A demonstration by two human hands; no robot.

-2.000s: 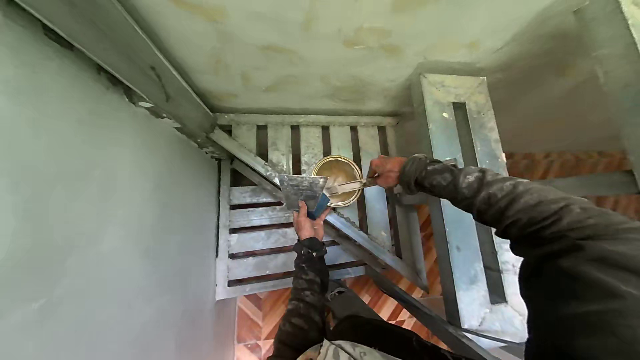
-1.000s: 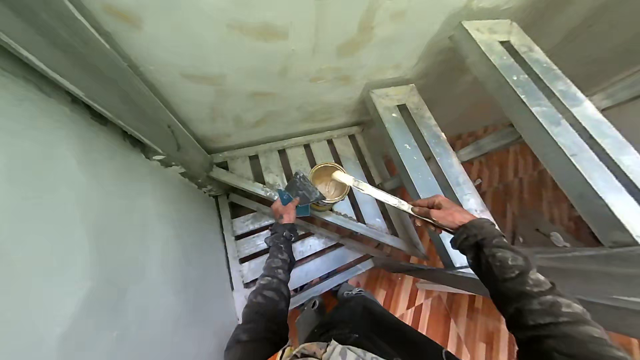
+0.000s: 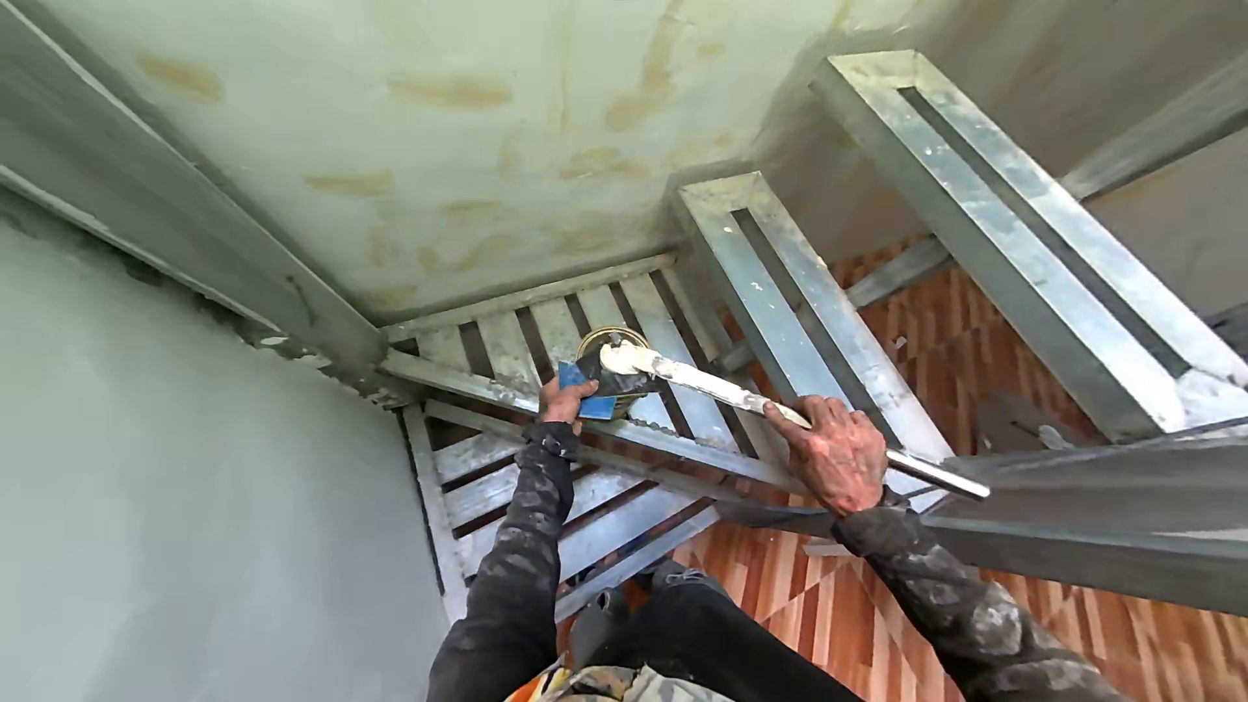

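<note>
My left hand (image 3: 565, 401) grips a plastering trowel with a blue handle (image 3: 597, 407) and a dark, smeared blade (image 3: 597, 371). The blade lies over the near part of an open tin (image 3: 593, 341), whose contents are mostly hidden. In my right hand (image 3: 837, 451) is a long pale stick (image 3: 717, 385), held near its lower right part. Its far end, coated with a thick whitish paste (image 3: 624, 358), rests on or just over the trowel blade; contact is hard to tell.
A slatted metal landing (image 3: 507, 351) lies beneath the tin. Metal stair treads (image 3: 770, 278) rise to the right, beside a patched wall (image 3: 468, 146). A grey wall (image 3: 195, 468) stands at left. Wood-patterned flooring (image 3: 809, 604) shows below, and a metal beam (image 3: 175, 185) slopes across the upper left.
The stick's coated end, over the tin a second ago, is now at the trowel blade. The trowel has moved from beside the tin to partly over it.
</note>
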